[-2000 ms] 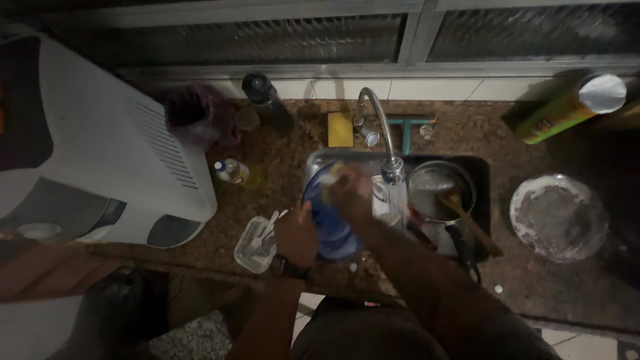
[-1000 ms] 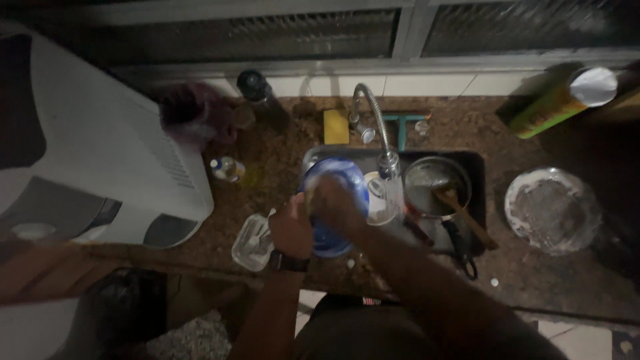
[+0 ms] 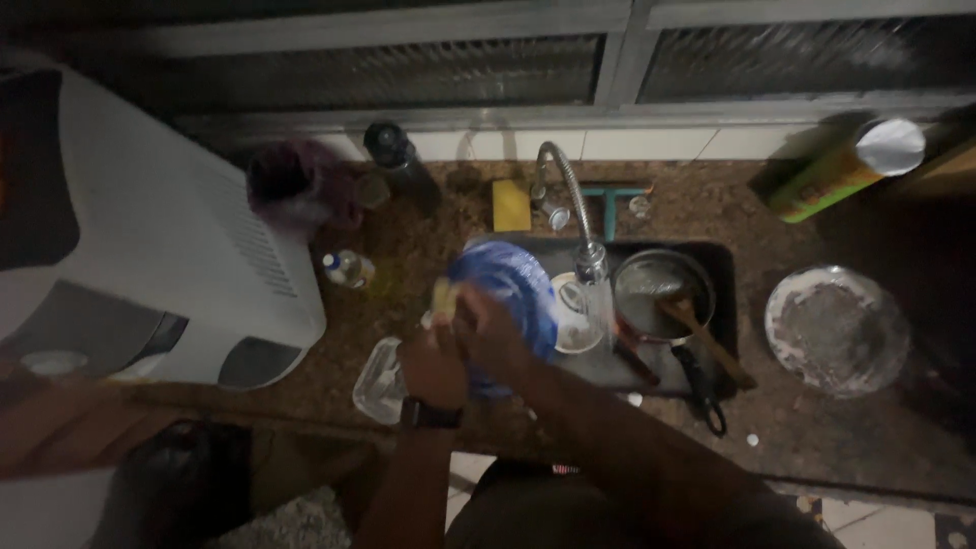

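Note:
A blue plastic bowl is tilted over the left part of the sink. My left hand, with a dark watch on the wrist, is at the bowl's left edge and seems to grip its rim. Against the same edge is my right hand, shut on a pale yellow sponge; both hands are blurred. Water runs from the flexible metal faucet. Right of the bowl in the sink lie a pale dish, a red-handled utensil and a saucepan with a wooden spoon.
A clear plastic container and a small bottle stand left of the sink. Behind it are a yellow cloth, a teal squeegee and a dark bottle. A soiled round dish sits at the right.
My right hand with the sponge has moved from over the bowl to its left edge, close to my left hand. The bowl's tilt has changed.

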